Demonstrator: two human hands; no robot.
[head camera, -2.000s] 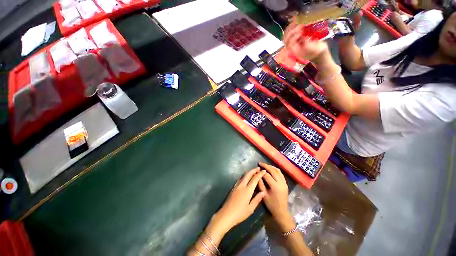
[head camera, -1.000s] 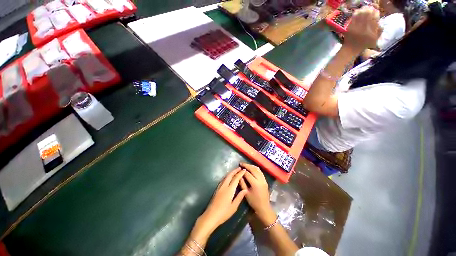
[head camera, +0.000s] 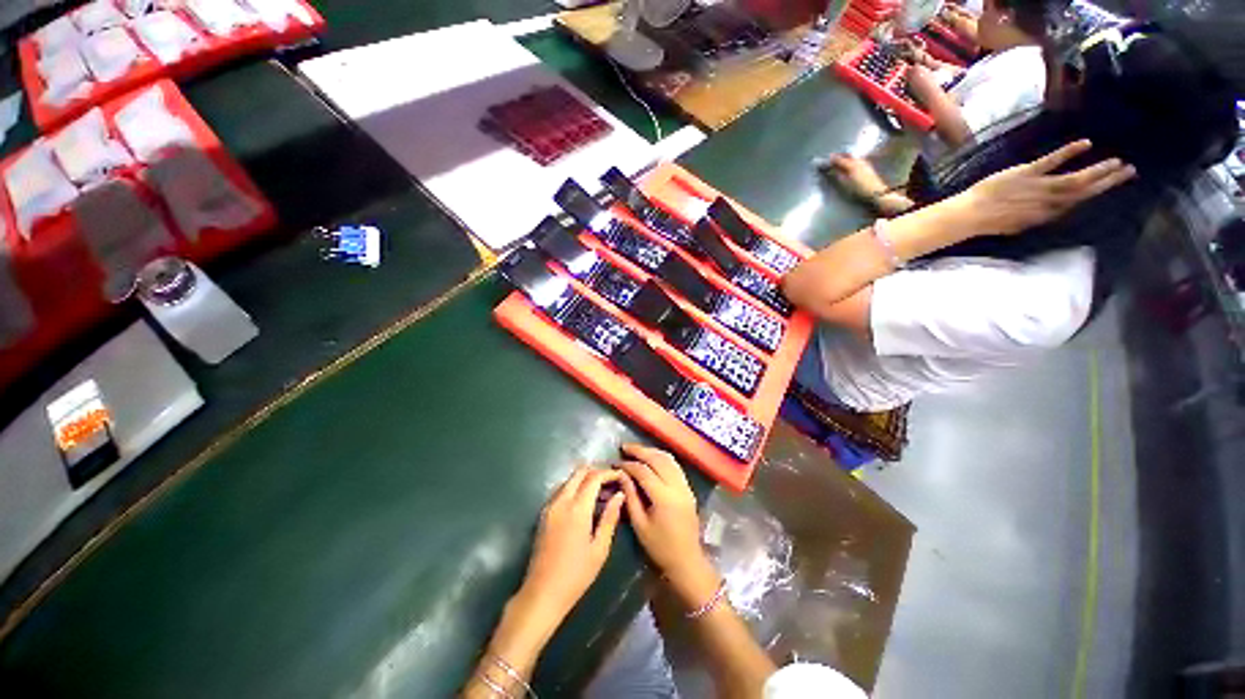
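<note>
My left hand (head camera: 575, 527) and my right hand (head camera: 661, 508) rest near the front edge of the green mat, fingertips touching. No object shows in either hand; the small dark gap between them hides what lies beneath. Just beyond my hands lies a red phone tray (head camera: 612, 388) with two rows of open black flip phones (head camera: 720, 418), keypads facing up and lids tilted back.
A coworker (head camera: 976, 321) sits at the right. A cardboard box with clear plastic (head camera: 819, 546) is beside the bench. Beyond the mat seam lie a labelled block (head camera: 83, 434) on a grey plate, a whitish bottle (head camera: 198, 311), a blue-white item (head camera: 358, 246), bagged-part trays and a white sheet (head camera: 410, 109).
The view has turned right, so the bench things sit further left. The coworker's arm came down from a held-up red-and-black item, and that hand now reaches out at head height. My hands stay together.
</note>
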